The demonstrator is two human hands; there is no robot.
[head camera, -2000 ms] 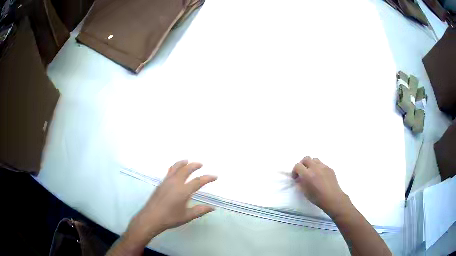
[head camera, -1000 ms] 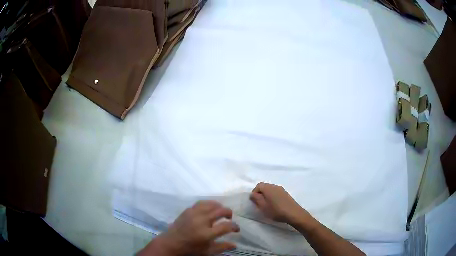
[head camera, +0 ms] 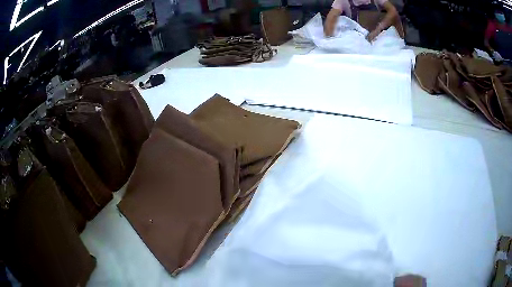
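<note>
White tissue sheets [head camera: 443,168] lie in a wide stack in front of me. The near part of the top sheet looks raised and blurred. A small piece of a hand, seemingly my right hand [head camera: 410,281], shows at the bottom edge, cut off by it; its fingers and grip cannot be made out. My left hand is not in view. Brown unstuffed handbags [head camera: 174,196] lie flat in an overlapping pile left of the sheets.
Brown handbags [head camera: 92,140] stand upright in a row at left. Rolled straps [head camera: 501,263] are at the lower right edge. Brown bag pieces [head camera: 469,78] lie at far right, more bags [head camera: 233,50] at the back. A person [head camera: 359,22] across the table handles white sheets.
The view has tilted up and shows the far table. My left hand has gone out of view and the right is nearly out. The near part of the top sheet has risen.
</note>
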